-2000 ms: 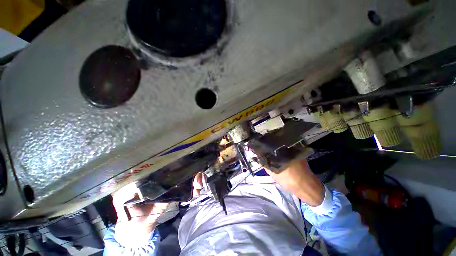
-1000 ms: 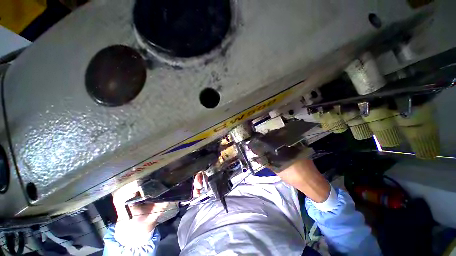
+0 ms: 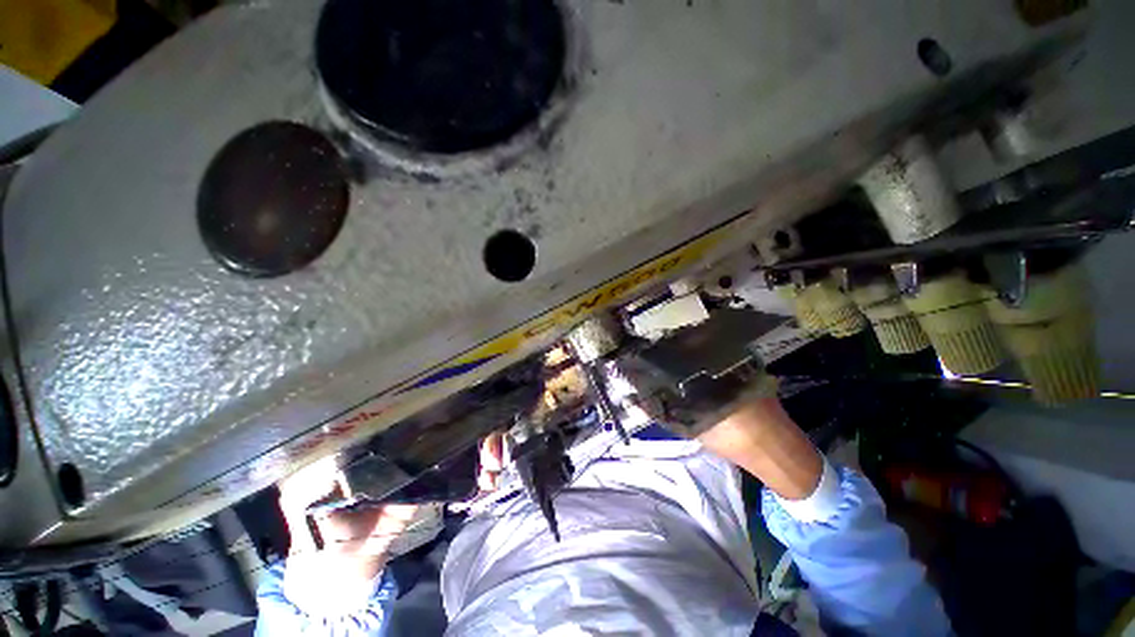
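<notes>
The grey-cream sewing machine head (image 3: 411, 237) fills the upper view. My left hand (image 3: 342, 529) is at its lower left edge, strongly lit, beside a flat dark piece (image 3: 436, 442) under the head. Whether it grips this piece is unclear. Fingertips show by the piece's right end. My right hand (image 3: 734, 429) reaches in from the right, its fingers mostly hidden behind a dark angular plate (image 3: 703, 355). Between the hands are the upright metal needle bar parts (image 3: 597, 361), small brass-coloured parts (image 3: 563, 388) and a dark pointed part (image 3: 543, 473).
Ribbed cream-yellow tension knobs (image 3: 952, 326) line the right, below a thin metal rod. A red fire extinguisher (image 3: 952, 492) is in the background at lower right. My light-coloured apron (image 3: 597, 548) is below the machine. Dark and grey cloth (image 3: 187, 579) lies at lower left.
The right forearm has shifted slightly right since the earliest frame. The view has moved slightly. The left hand looks almost unchanged.
</notes>
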